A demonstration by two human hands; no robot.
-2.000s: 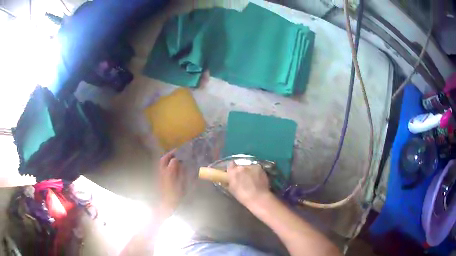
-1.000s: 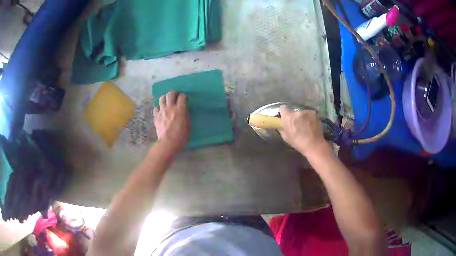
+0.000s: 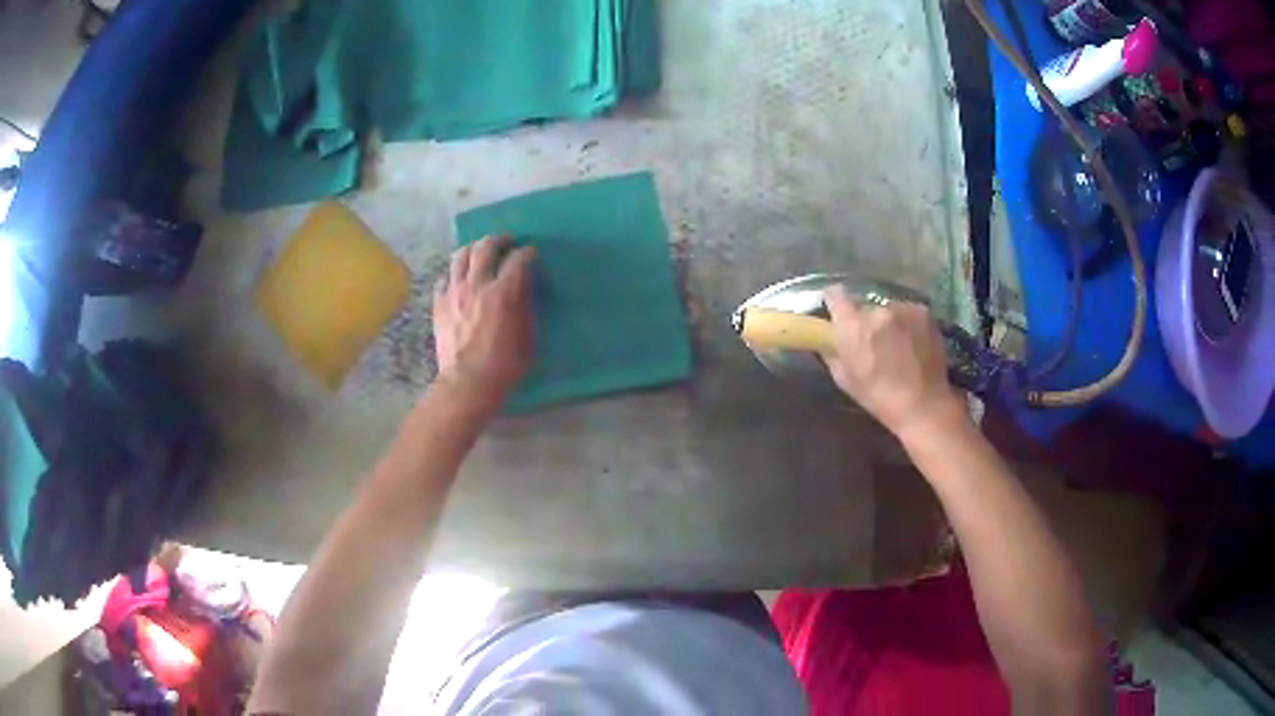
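Note:
A green cloth piece (image 3: 604, 294) lies flat on the pale grey pressing table (image 3: 671, 490) in front of me. My left hand (image 3: 484, 315) rests on its left edge, fingers bent; whether it grips the cloth is not clear. My right hand (image 3: 889, 361) is closed around the tan handle of the silver iron (image 3: 808, 297), which sits on the table right of the cloth, apart from it, its tip pointing left. The mustard-yellow template (image 3: 333, 294) lies bare to the left of my left hand, not touching the cloth.
A stack of green pieces (image 3: 476, 70) lies at the far side. A darker pile (image 3: 112, 462) and a blue roll (image 3: 105, 126) are at left. At right are the iron's cord and hose (image 3: 1135, 301), a white bottle (image 3: 1084, 73) and a lilac basin (image 3: 1196, 322). Red cloth (image 3: 895, 650) hangs below the table.
The iron moved off the green cloth to its right with my right hand. My left hand came onto the cloth, which now lies turned. The camera view has shifted too.

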